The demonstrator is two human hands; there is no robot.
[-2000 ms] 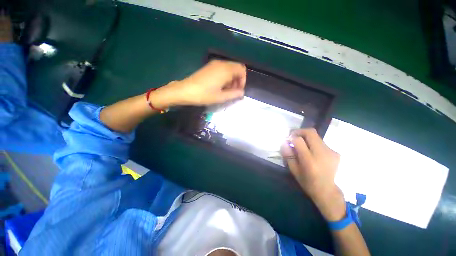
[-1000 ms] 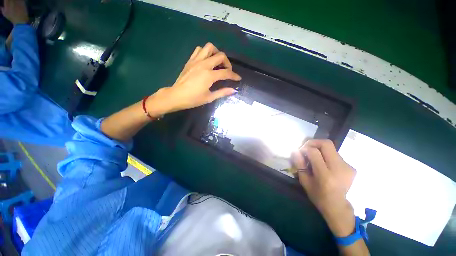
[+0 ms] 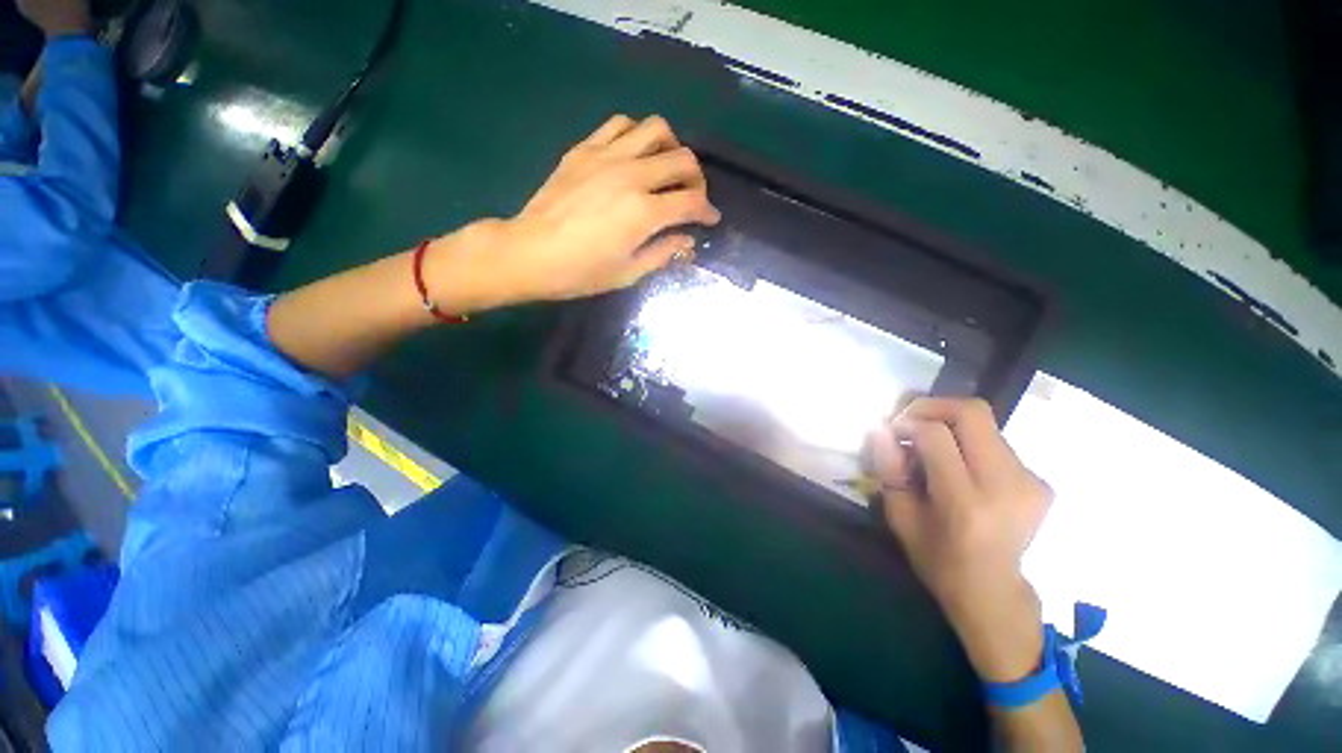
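Note:
An open tablet unit with a glaring silver-white centre (image 3: pixel 795 361) lies in a black tray (image 3: pixel 854 236). Speckled circuit parts show at its left end. My left hand (image 3: pixel 626 213) is over the tray's upper left part, fingers bent, fingertips at the unit's upper left edge; whether it holds anything is unclear. My right hand (image 3: pixel 964 493) is at the unit's lower right, with thumb and fingers pinched close to the bright surface. A small yellowish bit (image 3: pixel 860 483) shows beside these fingertips. Glare hides what is pinched.
A white sheet (image 3: pixel 1177 544) lies right of the tray, partly under my right wrist. A black corded device (image 3: pixel 270 206) lies at the left. A neighbouring person's blue sleeve (image 3: pixel 74 221) is at the far left. A white rail (image 3: pixel 1030 155) runs beyond the tray.
My left hand has come down from a raised pinch to bent fingers at the unit's upper left edge. My right hand stays at the lower right. The camera view has shifted.

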